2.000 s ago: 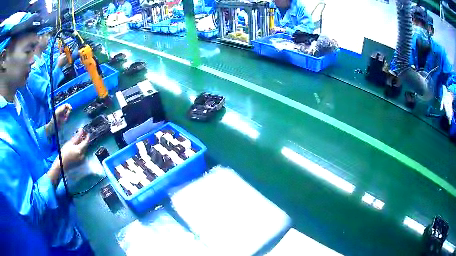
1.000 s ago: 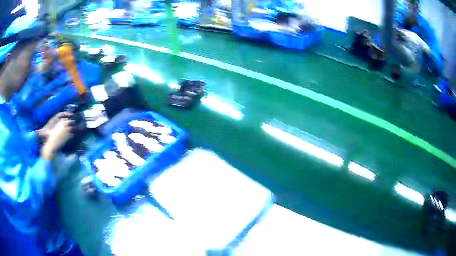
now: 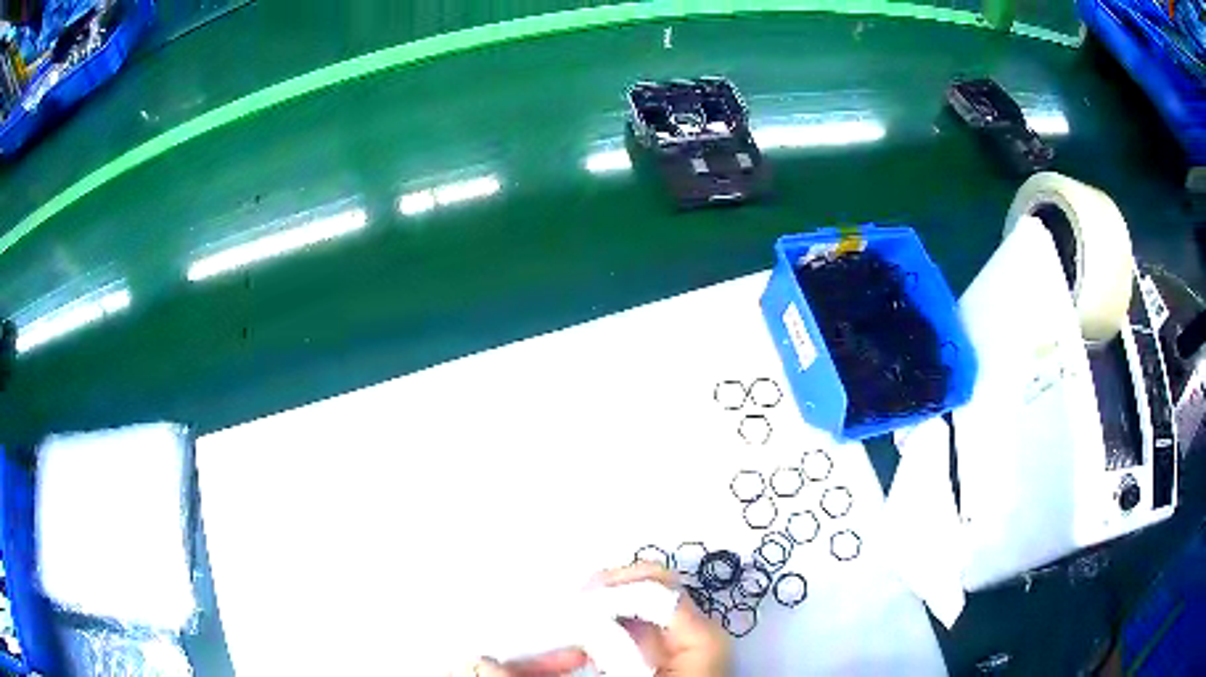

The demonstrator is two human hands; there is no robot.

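My right hand (image 3: 688, 637) is at the bottom edge over the white mat (image 3: 437, 489), with white covering on its fingers. My left hand (image 3: 536, 664) shows only as a sliver at the bottom edge, cut off. White material lies between the two hands; it blends into the mat, and whether either hand grips anything cannot be told. Thin black rings (image 3: 802, 526) lie loose on the mat to the right, with a tangled cluster (image 3: 721, 571) beside my right hand. A blue bin (image 3: 809, 390) full of black rings stands at the mat's upper right.
Black two-part housings (image 3: 708, 152) lie on the green belt (image 3: 437, 284), another (image 3: 999, 122) farther right. A tape roll (image 3: 1108, 271) sits on a white device (image 3: 1032, 463) at right. A plastic-wrapped stack (image 3: 113, 522) is left of the mat.
The view has swung right and down from the neighbouring worker and parts tray to the mat. My hands, the rings and the blue bin have come into view.
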